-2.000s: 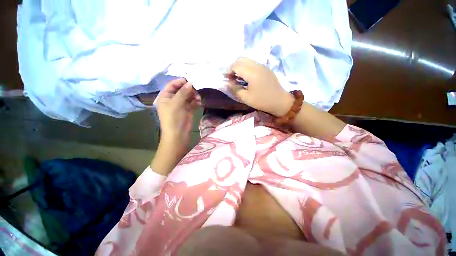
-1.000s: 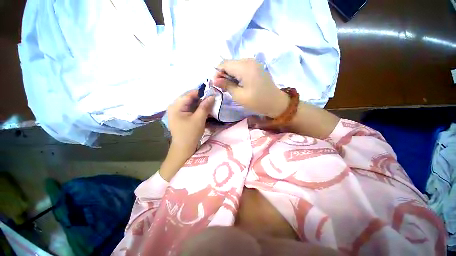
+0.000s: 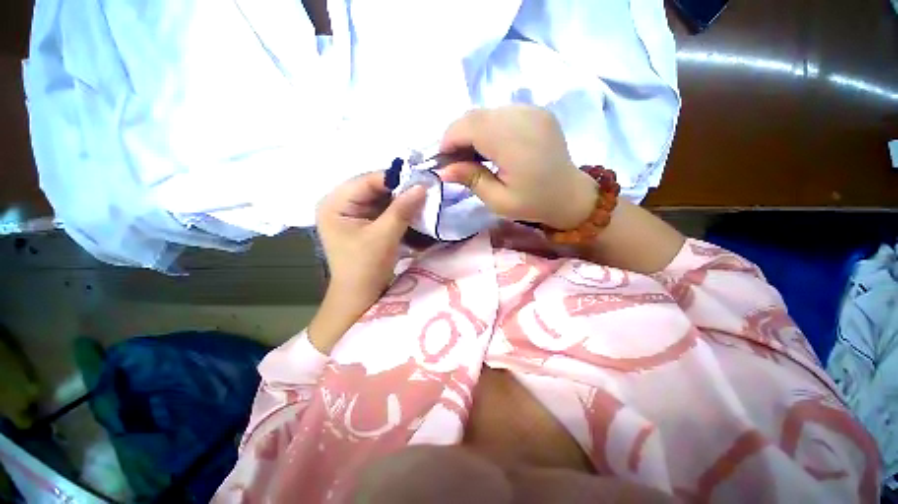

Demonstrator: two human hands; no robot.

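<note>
A large white shirt (image 3: 256, 108) lies spread over the table, and its near edge is gathered in my hands. My left hand (image 3: 366, 226) pinches a white end of it with thin dark piping; a small navy patch shows at the fingertips. My right hand (image 3: 512, 167), with a beaded bracelet on the wrist, is closed around small dark snips (image 3: 459, 156), mostly hidden in the palm. Their tip is close to the pinched cloth; whether it touches cannot be told.
The brown table (image 3: 768, 128) has its near edge just beyond my body. A dark flat phone (image 3: 701, 10) is at the top right. A blue bin (image 3: 788, 261) with white garments (image 3: 871, 335) is at the right. Dark bags (image 3: 182, 394) are at the lower left.
Both hands have come together from the shirt's edge, and the left now pinches the piped end. Over the last second, the right hand has shifted only slightly.
</note>
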